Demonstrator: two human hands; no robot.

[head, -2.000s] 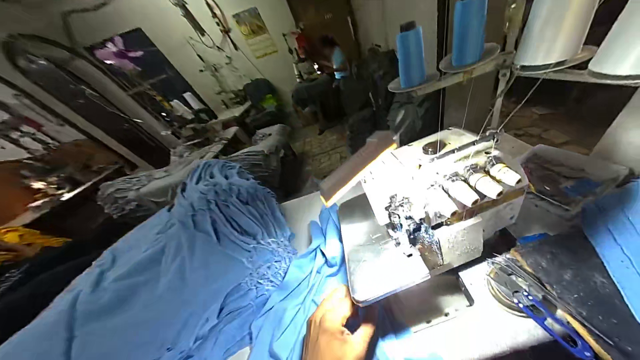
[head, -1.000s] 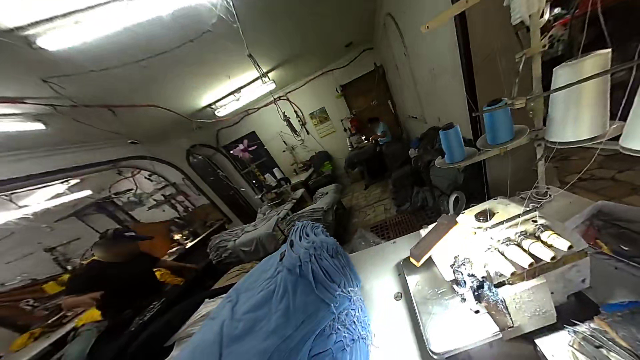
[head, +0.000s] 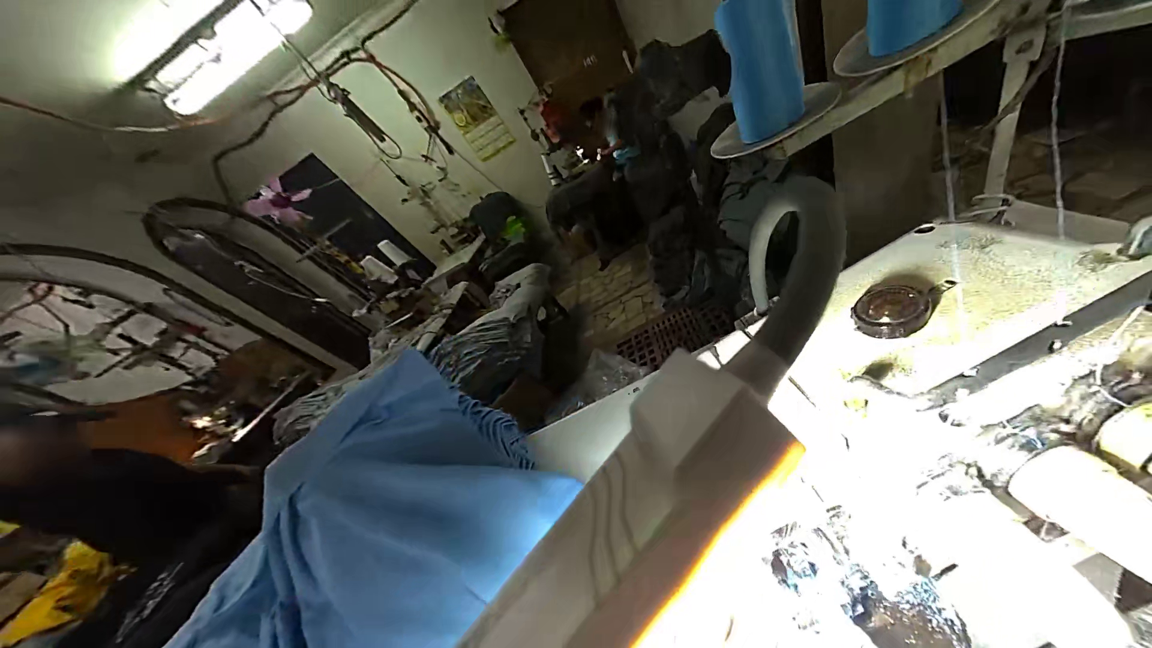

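Note:
Neither of my hands shows in the head view now. Blue fabric (head: pixel 387 531) is heaped at the lower left of the white sewing table, its far edge gathered in ripples. A lamp with a flexible neck (head: pixel 666 504) crosses the lower middle, close to the camera, and lights the overlock sewing machine (head: pixel 972 297) brightly. Glare hides much of the machine's needle area. Blue thread cones (head: pixel 765 72) stand on a rack above the machine.
At the left edge a person in dark clothes (head: pixel 153 504) sits near yellow cloth (head: pixel 67 589). Another person (head: pixel 616 135) is at the far end. Piled grey fabric (head: pixel 504 333) lies beyond the blue fabric, and a plastic crate (head: pixel 675 333) stands behind the table.
A hand on the blue fabric beside the machine two seconds ago is out of view now. The view has swung up, then moved much closer to the lamp and machine.

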